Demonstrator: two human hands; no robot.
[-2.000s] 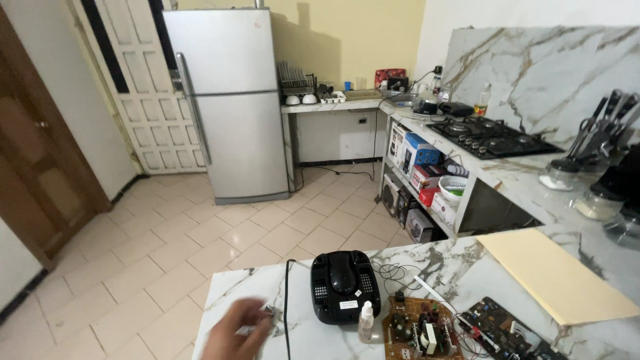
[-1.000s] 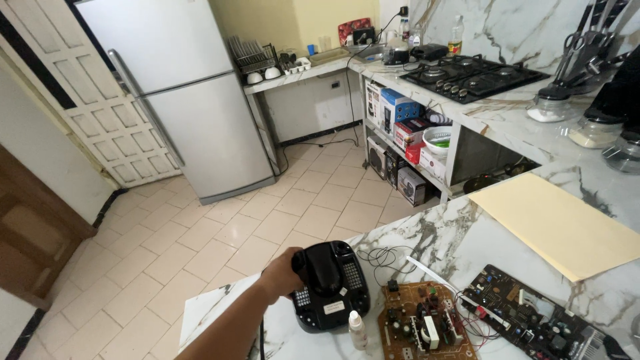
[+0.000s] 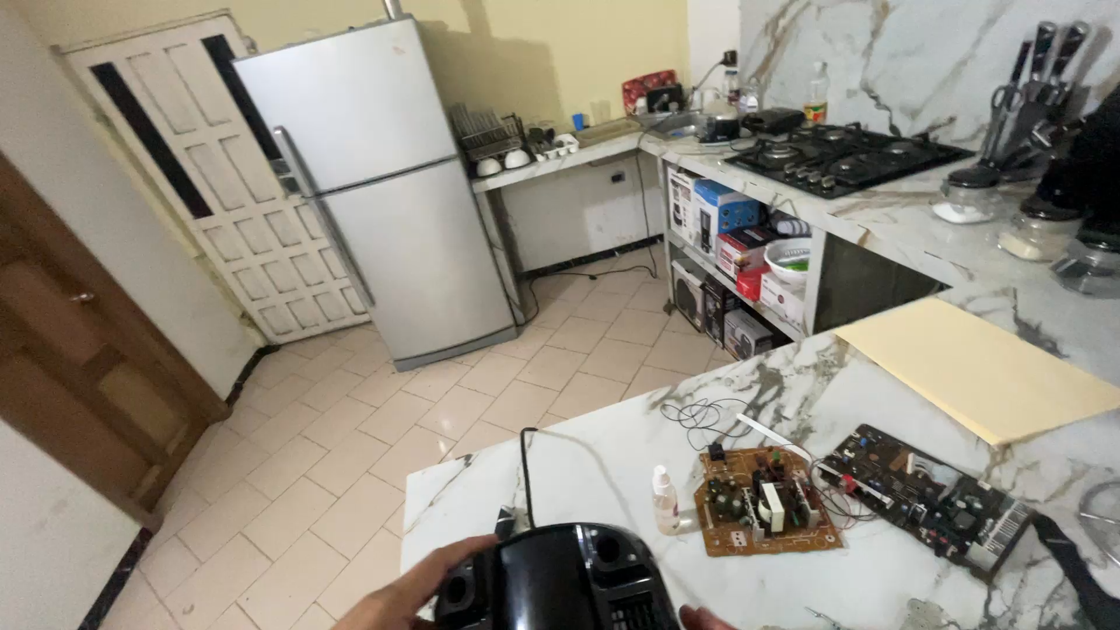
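A glossy black plastic appliance [image 3: 560, 577] with a cord is at the bottom middle, partly cut off by the frame. My left hand [image 3: 429, 582] grips its left side, thumb along the top edge. At its lower right only the fingertips of my right hand [image 3: 703, 618] show, close to the casing; whether they grip it cannot be told. The black cord [image 3: 526, 472] runs behind the appliance over the marble-patterned counter. Right of it stand a small clear bottle with a white cap [image 3: 665, 500], a brown circuit board [image 3: 766, 503] and a darker circuit board [image 3: 932, 499].
Thin wires [image 3: 700, 416] lie behind the boards. A cream sheet [image 3: 980, 367] rests farther right, near glass jars [image 3: 967, 197] and a knife set [image 3: 1032, 96]. Beyond are a gas cooktop [image 3: 844, 157], shelves with boxes [image 3: 726, 214] and a refrigerator [image 3: 385, 192]. The counter's left edge drops to tiled floor.
The black appliance has come nearer, to the bottom of the view, and its orientation differs. My left hand, earlier apart from it, now holds it. Right fingertips have come into view.
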